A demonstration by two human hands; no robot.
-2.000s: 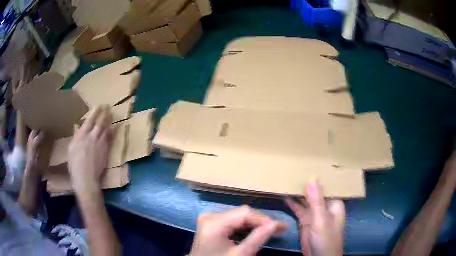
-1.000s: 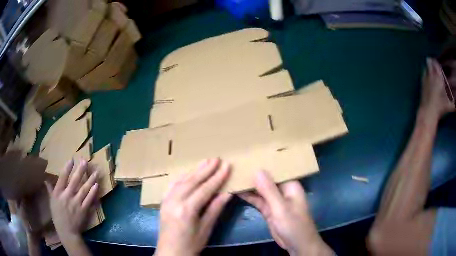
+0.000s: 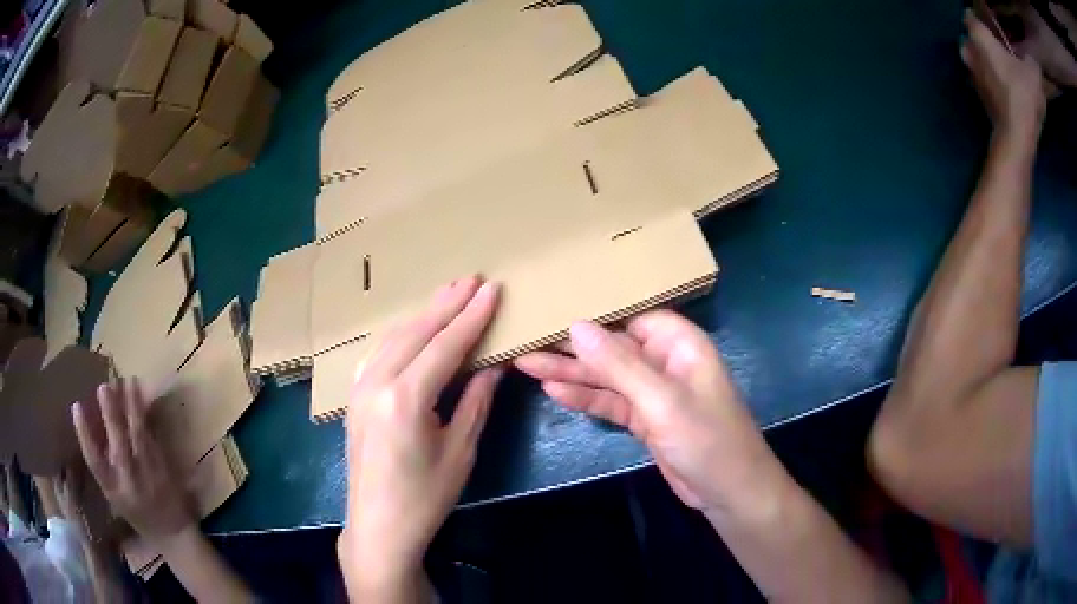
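Observation:
A stack of flat tan box blanks (image 3: 472,224) lies on the dark green-blue table in front of me, its layered edges showing along the near side. My left hand (image 3: 419,401) rests its fingers flat on the front panel, with the thumb at the near edge. My right hand (image 3: 650,383) is at the near edge, right of my left hand. Its thumb is on the edge and its fingers are below it, partly hidden. Two short dark slots show in the middle panel.
Another person's hand (image 3: 136,460) lies on a second stack of blanks (image 3: 154,319) at the left. Folded boxes (image 3: 177,94) are piled far left. A cardboard scrap (image 3: 834,294) lies right of my stack. Another person's arm (image 3: 968,283) is at the right.
My left hand has come down onto the front panel and my right hand has closed in at the near edge. The blanks have shifted left and turned in view.

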